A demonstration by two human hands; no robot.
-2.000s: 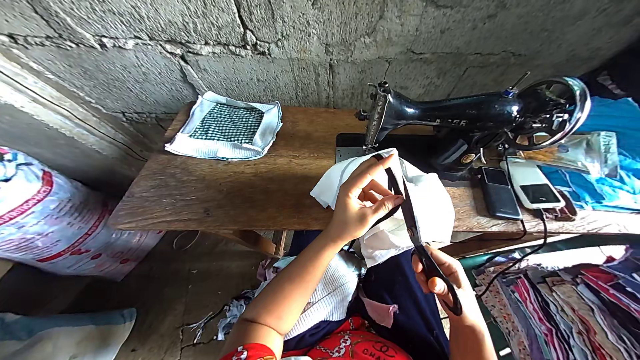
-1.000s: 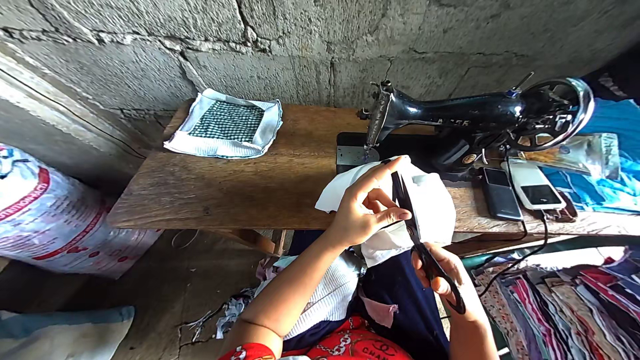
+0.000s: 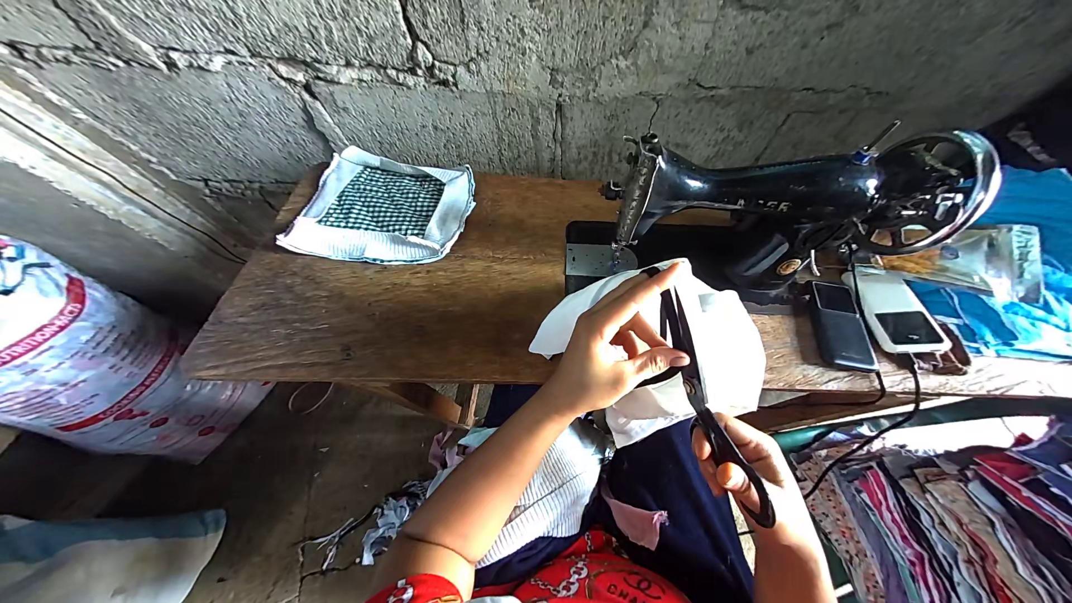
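Observation:
Black-handled scissors [image 3: 698,394] are in my right hand [image 3: 749,469], fingers through the handles, the blades pointing up and away over white cloth [image 3: 730,335]. My left hand [image 3: 615,343] pinches a dark strip or edge of the cloth beside the blades, index finger extended near their tips. The white cloth hangs over the front edge of the wooden table [image 3: 377,318], just before the needle area of a black sewing machine [image 3: 754,188]. How far the blades are apart is hard to see. Ribbed white fabric [image 3: 548,494] lies on my lap.
A stack of white-bordered checkered cloth [image 3: 389,205] rests at the table's back left. Two power banks or similar devices [image 3: 842,327] with cables lie right of the machine, near blue fabric [image 3: 1038,201]. Folded cloths [image 3: 946,519] fill the lower right; a large printed sack [image 3: 100,360] stands left.

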